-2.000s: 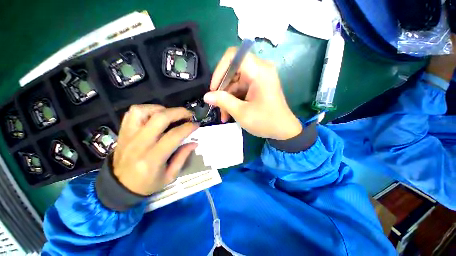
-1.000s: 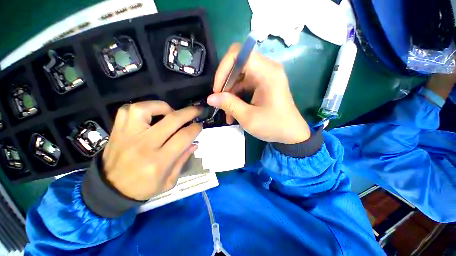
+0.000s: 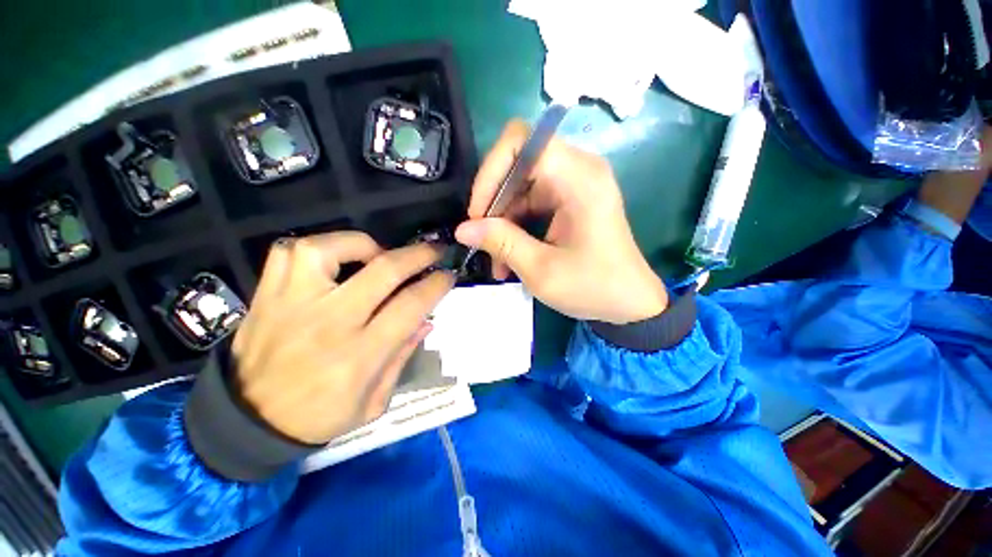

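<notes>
A black foam tray holds rounded-square watch housings, such as one in the upper right pocket. My right hand holds grey metal tweezers like a pen, tips down at a dark housing in the lower right pocket. My left hand reaches over the tray, its fingertips at the same housing, which is mostly hidden by my fingers. A white adhesive sheet with a grey patch lies under my left hand, held by it. Whether a small part is in the tweezer tips cannot be told.
White slotted plates show behind the tray and in front of it. A syringe, crumpled white wipes and a blue round tray with a clear bag are right. Another person's blue sleeve is at right. Stacked trays are far left.
The view has shifted, so the tray and hands sit at slightly different places. Both hands stay at the same housing, with the tweezers still in my right hand.
</notes>
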